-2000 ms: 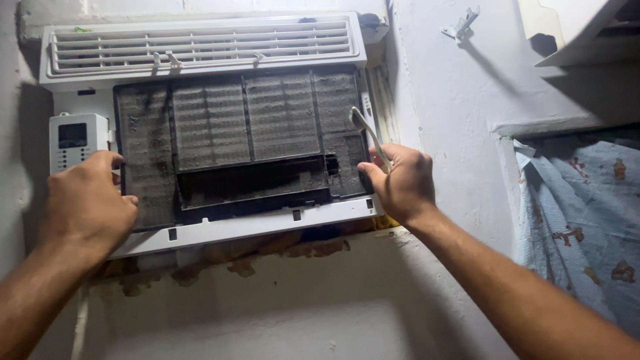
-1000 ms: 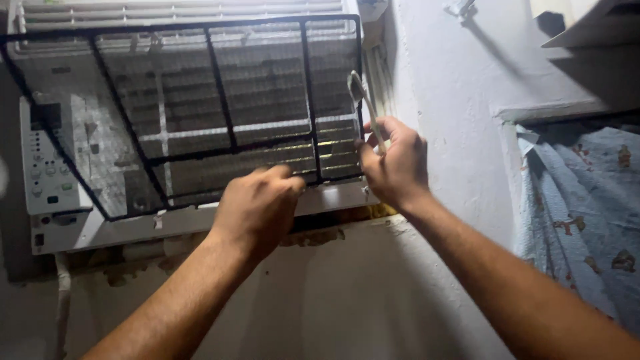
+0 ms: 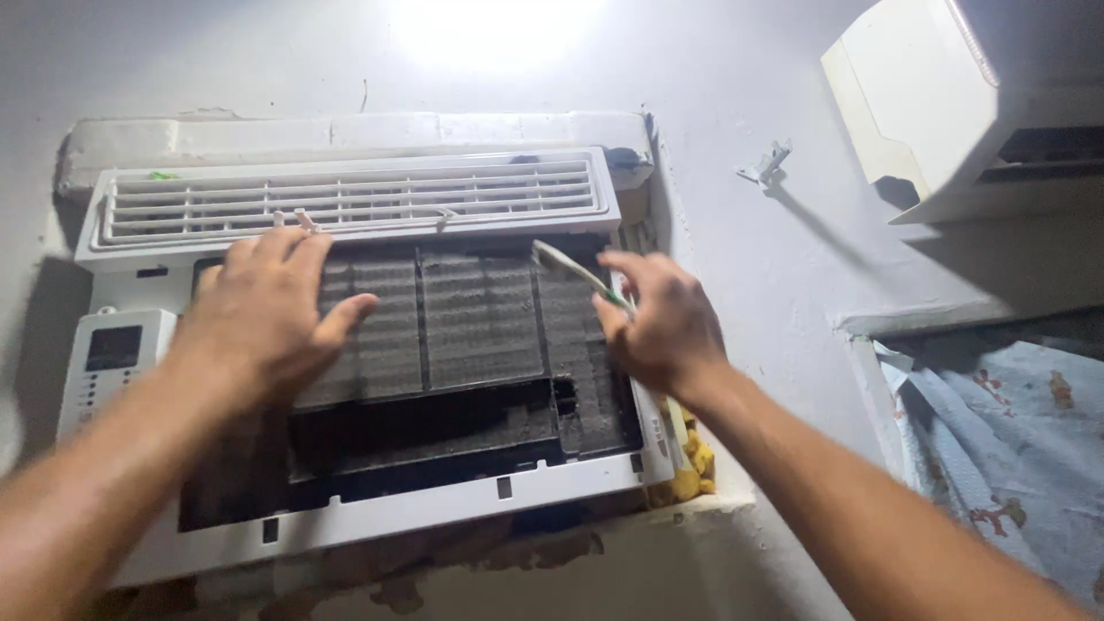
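A white window air conditioner [image 3: 483, 487] is set in the wall, with louvred vents [image 3: 345, 198] along its top. Below the vents a dark mesh air filter [image 3: 479, 315], coated with dust, covers the front opening. My left hand [image 3: 267, 319], fingers spread, lies over the filter's upper left, its fingertips near the small white tabs under the vents. My right hand [image 3: 664, 319] is at the filter's right edge, fingers curled around a thin whitish cord or strip [image 3: 573, 266] that reaches up over the mesh. A control panel [image 3: 116, 358] is partly hidden behind my left arm.
Yellow foam [image 3: 694, 461] fills the gap at the unit's lower right. A small white bracket [image 3: 763, 164] is fixed on the wall. At the upper right hangs another white appliance [image 3: 914, 95]. A light blue patterned curtain [image 3: 1009, 431] covers an opening at the lower right.
One second ago the filter was tilted out in front of the unit; now it sits against the front opening. My left hand has moved from the filter's lower edge to its upper left.
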